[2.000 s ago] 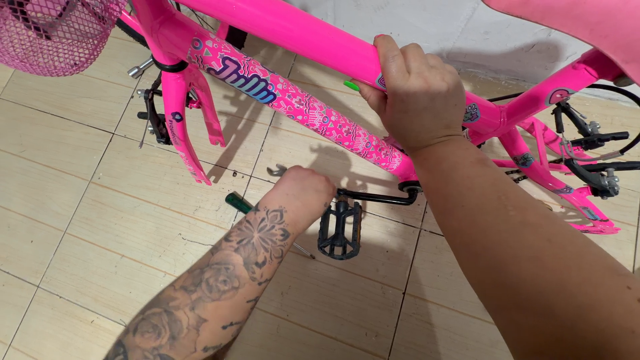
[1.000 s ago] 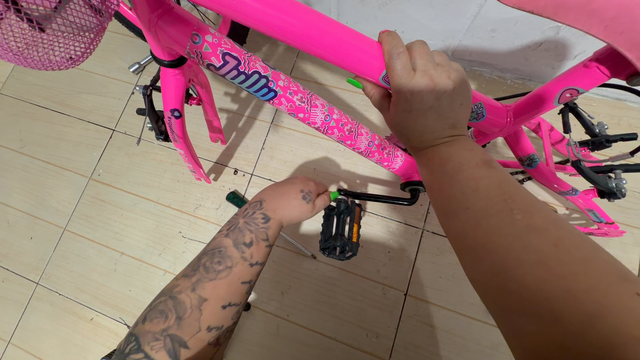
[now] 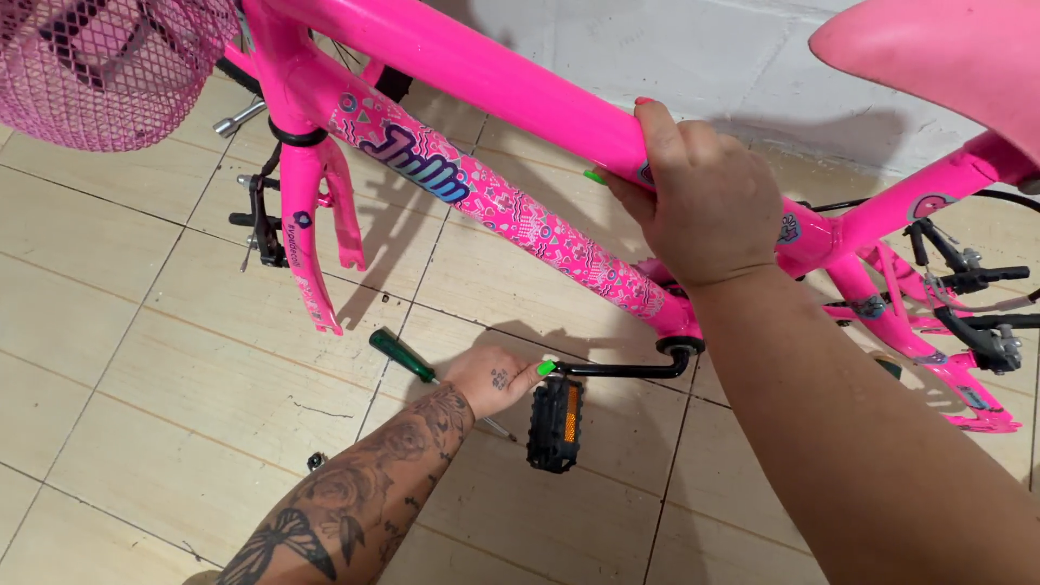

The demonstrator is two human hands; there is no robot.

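My right hand [image 3: 711,207] is closed around the top tube [image 3: 479,69] of a pink bicycle frame without wheels in its forks. Low at the centre, my left hand [image 3: 497,380] has its thumb on the end of the black crank arm [image 3: 621,370], where the pedal joins it; its other fingers are mostly hidden. From that end hangs a black pedal [image 3: 555,426] with an orange reflector. The patterned down tube [image 3: 520,211] runs down to the crank. A green-handled screwdriver [image 3: 402,355] lies on the floor, partly behind my left hand.
A pink mesh basket [image 3: 106,73] is at upper left, near a metal socket tool [image 3: 240,118]. The front fork [image 3: 305,244] carries a brake arm. The pink saddle [image 3: 934,65] and rear brake [image 3: 975,325] are at right. A white wall [image 3: 650,49] stands behind the tiled floor.
The pedal has turned on the crank end, and its orange reflector now faces me. My left hand has shifted its hold there. My right hand has stayed on the top tube.
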